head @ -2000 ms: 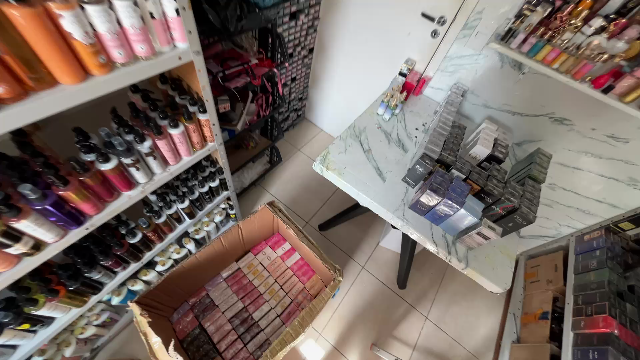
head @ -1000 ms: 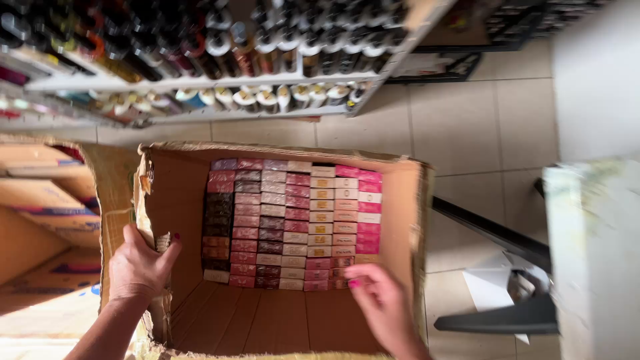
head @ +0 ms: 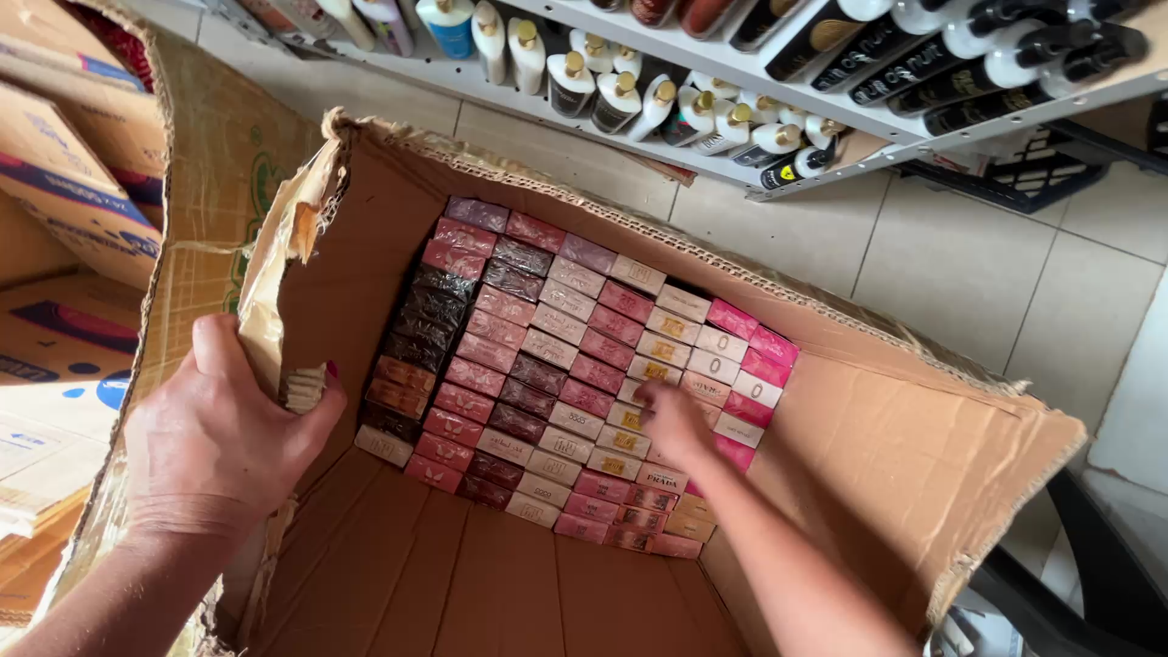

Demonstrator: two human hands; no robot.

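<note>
A large open cardboard box with torn edges fills the middle of the head view. Rows of small wrapped cartons, pink, white, dark and maroon, are packed together at its bottom. My left hand grips the torn left rim of the box, thumb on the inner side. Down inside the box, my right hand reaches over the cartons near the white ones with gold squares. Its fingertips point down at them; whether they grip one cannot be made out.
Another opened cardboard box with folded cartons stands at the left. Behind is a metal shelf with bottles. A black plastic crate sits at the upper right, and black table legs stand at the lower right.
The view has moved in close over the box. My hands, not seen two seconds ago, are at the box; my right hand has moved from the cartons' near right edge to over their middle.
</note>
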